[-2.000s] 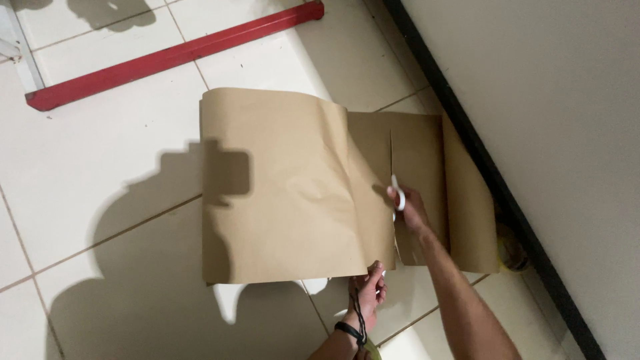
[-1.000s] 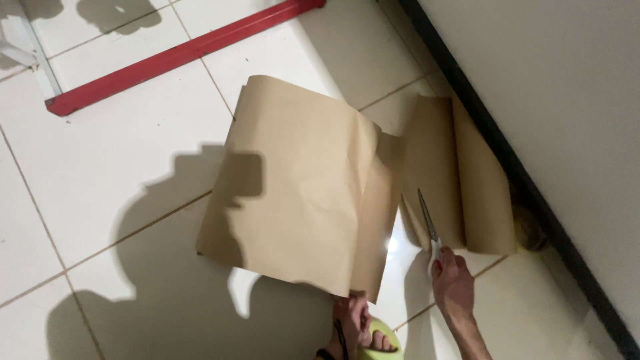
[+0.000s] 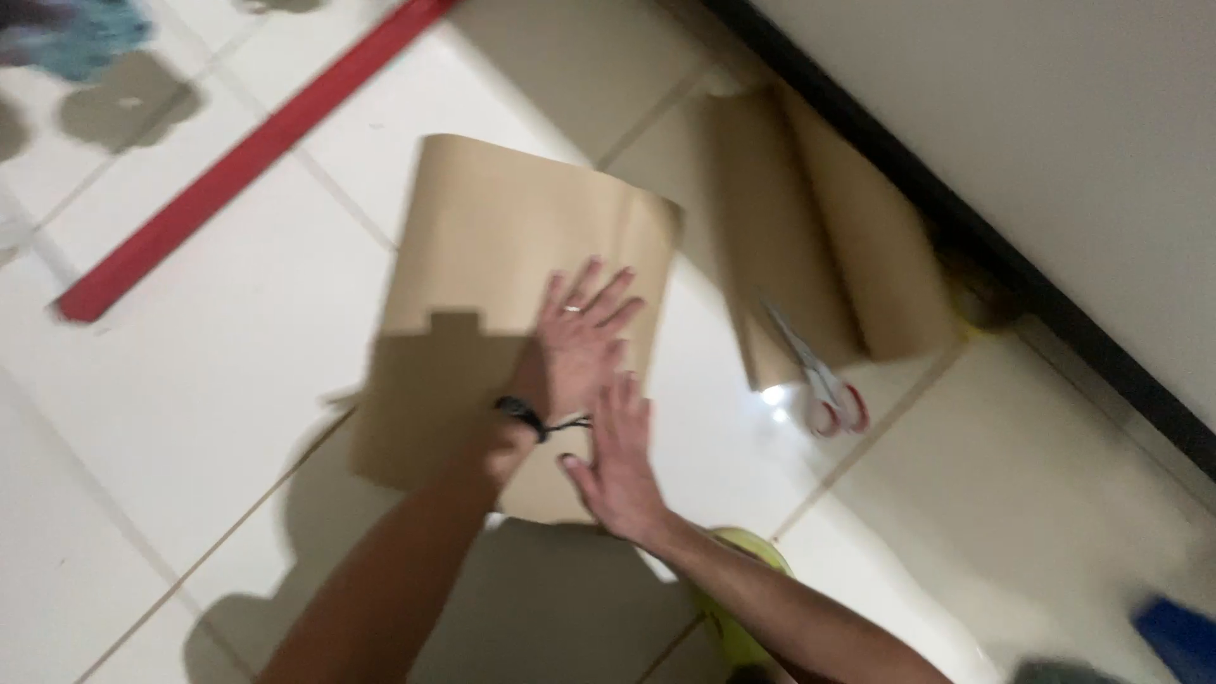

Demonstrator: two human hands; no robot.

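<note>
Brown kraft paper point(image 3: 494, 247), cut from the roll, lies curled or folded over on the tiled floor. My left hand point(image 3: 581, 337) rests on it with fingers spread, a ring on one finger and a black band at the wrist. Just below and to the right, my right hand point(image 3: 622, 461) lies near the paper's lower right edge, its palm down and thumb apart. Neither hand holds anything. Scissors with white and red handles point(image 3: 825, 385) lie on the floor at the right, their blades over the end of the kraft paper roll point(image 3: 869, 228).
A red bar point(image 3: 256, 161) crosses the floor at the upper left. The black base strip of a pale panel point(image 3: 988, 237) runs along the right, beside the roll. A yellow-green object point(image 3: 750, 551), partly hidden, is by my right forearm. Something blue point(image 3: 1178, 627) shows at the lower right.
The scissors have left my right hand and lie on the floor. Both hands have moved onto the paper. The cut piece, earlier joined to the roll, now lies apart from it.
</note>
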